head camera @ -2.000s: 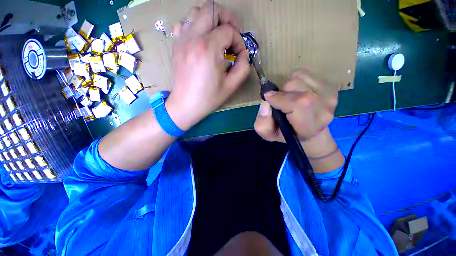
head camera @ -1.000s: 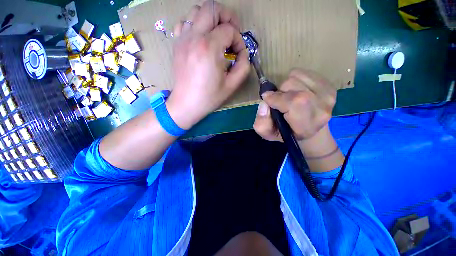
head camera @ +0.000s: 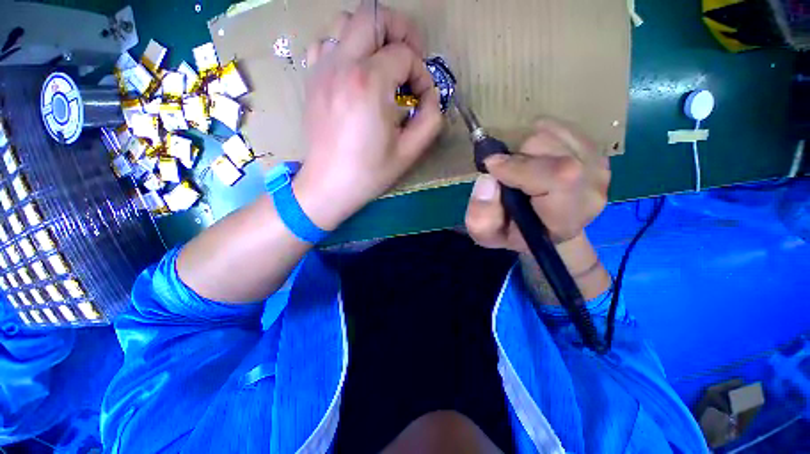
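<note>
My left hand (head camera: 373, 115) is over the cardboard mat (head camera: 542, 71). It holds a battery, whose amber taped edge (head camera: 407, 100) shows between the fingers, against the dark round circuit board assembly (head camera: 440, 78). A thin strand of solder wire (head camera: 376, 22) rises from the left fingers. My right hand (head camera: 542, 191) grips the black handle of the soldering iron (head camera: 533, 232). The iron's tip is at the lower right edge of the assembly; whether it touches cannot be told. Most of the battery is hidden by my left fingers.
A loose pile of pouch batteries (head camera: 171, 113) lies left of the mat. A solder spool (head camera: 62, 107) and trays of cells (head camera: 43, 262) are farther left. A white disc (head camera: 698, 105) with a taped cable is at right. A yellow-and-black object (head camera: 739, 22) is upper right.
My right hand and the iron have moved slightly to the right, and the iron's tip has drawn back a little from the assembly. My left hand has barely moved.
</note>
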